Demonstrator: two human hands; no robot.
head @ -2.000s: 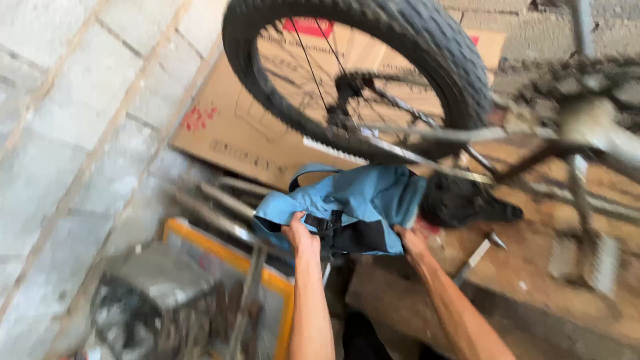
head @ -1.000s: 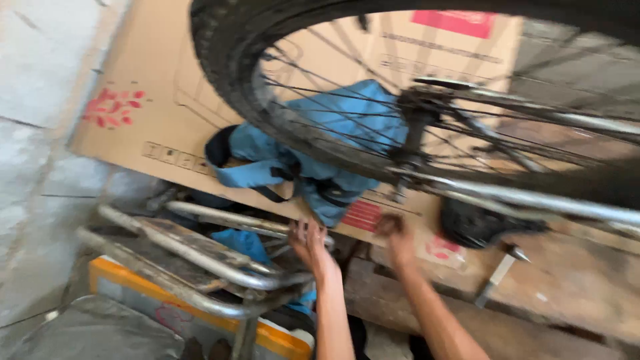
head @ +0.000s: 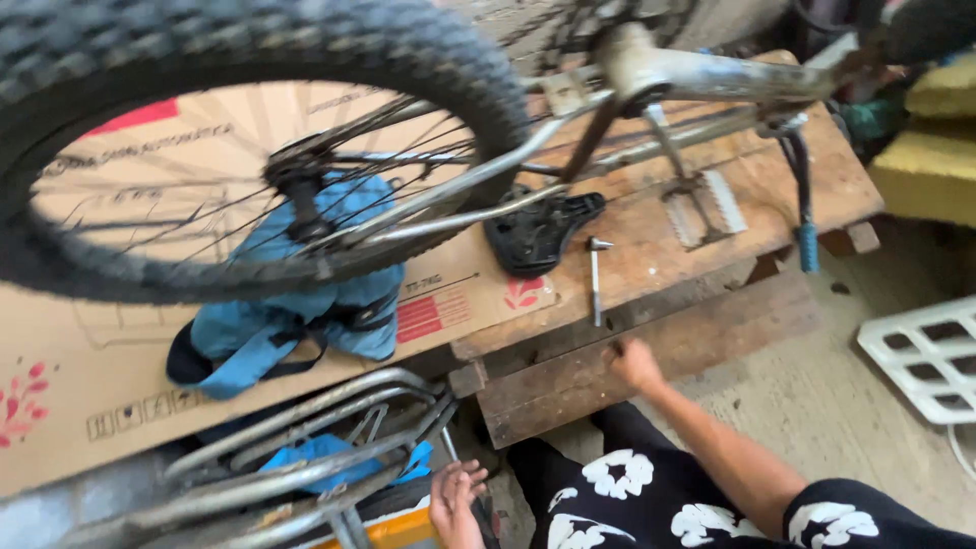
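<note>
My left hand (head: 456,499), low in the middle of the view, has its fingers apart and holds nothing; it is beside the metal tube frame. My right hand (head: 637,364) is over the low wooden plank, its fingers curled and blurred; whether it holds anything I cannot tell. A metal socket wrench (head: 595,282) lies on the wooden bench just above it. A black bicycle saddle (head: 534,236) rests left of the wrench. The blue fabric bag (head: 358,305) with black straps lies on the cardboard, partly behind the rear wheel (head: 503,114) of the upside-down bicycle.
The wooden bench (head: 831,183) carries the bicycle frame (head: 709,80). Flattened cardboard (head: 46,328) covers the left side. Metal tubes (head: 305,465) stand at the lower left, and a low plank (head: 709,328) runs along the bench. A white plastic grid (head: 915,335) is at the right.
Two seconds ago both hands were on the blue bag; it now lies on the cardboard, let go. My right hand has moved away from it, toward the plank. The view has swung and come closer.
</note>
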